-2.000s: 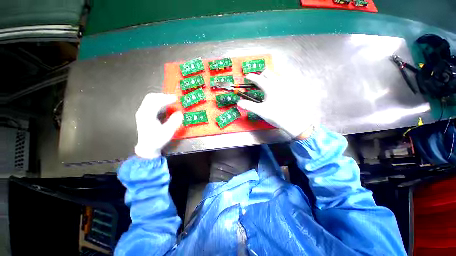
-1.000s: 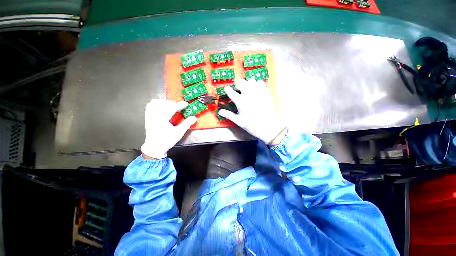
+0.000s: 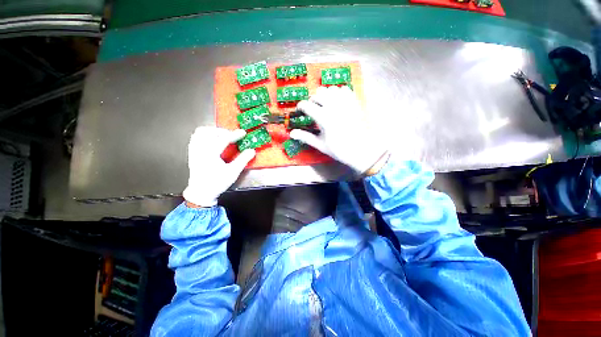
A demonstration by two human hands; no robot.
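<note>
An orange-red foam pad [image 3: 226,99] lies on the metal bench and holds several green circuit boards in rows. My right hand [image 3: 343,128], in a white glove, holds side cutters [image 3: 284,120] over the pad, jaws pointing left at a board [image 3: 253,118] in the left column. The right hand hides boards at the pad's lower right. My left hand [image 3: 214,163], white-gloved, is at the pad's lower left; its thumb and fingertips are at the left end of the lowest left board [image 3: 254,139]. I cannot tell whether they grip it.
Spare cutters [image 3: 530,94] lie at the right beside a dark bundle [image 3: 576,92]. Beyond the metal bench [image 3: 145,118] runs a green conveyor [image 3: 263,14] with another red pad [image 3: 455,5]. A black bin [image 3: 53,276] is at lower left, red sheets [image 3: 570,283] at lower right.
The cutters moved from the middle column to the left column, then slightly up to the board above the lowest. My left hand moved right to the lowest left board. The pad shifted slightly up in view.
</note>
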